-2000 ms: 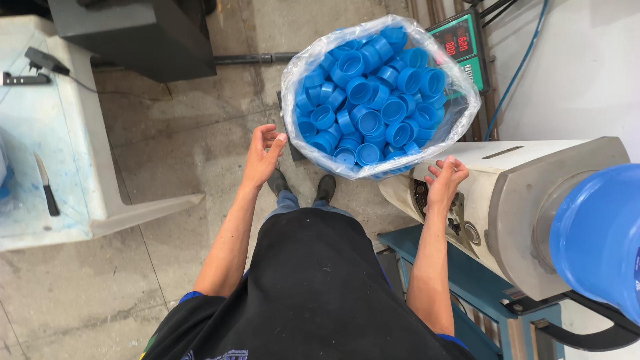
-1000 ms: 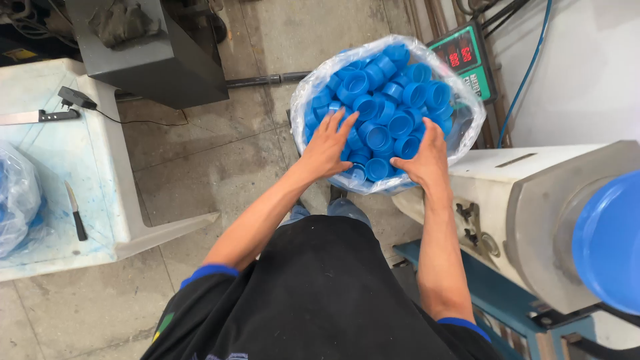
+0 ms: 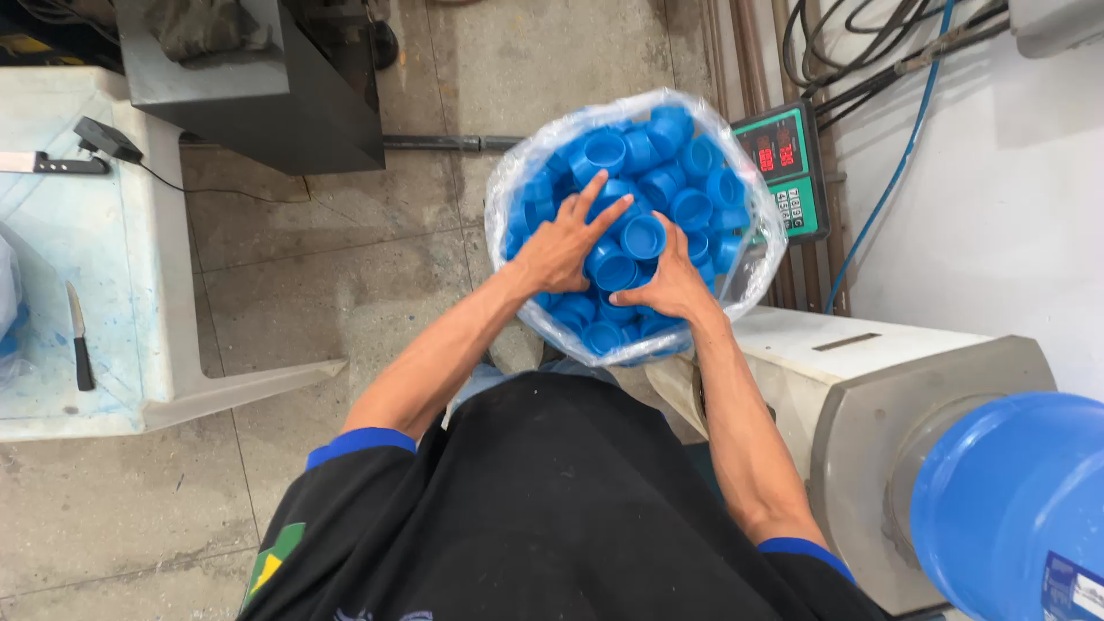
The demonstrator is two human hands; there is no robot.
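Note:
A clear plastic bag stands open in front of me, filled with blue plastic caps. My left hand rests on the caps at the left of the heap, fingers spread. On the right side of the heap, my right hand touches several caps, its thumb and fingers apart around them. Whether either hand grips a cap cannot be told. Beside the bag's upper right edge is a green digital scale display with lit red digits.
A white plastic table at left bears two knives and a black adapter. A grey metal box stands beyond it. At right are a beige machine and a large blue container.
Both my hands have moved from outside the bag onto the caps. Since one second ago, they have come closer together over the heap.

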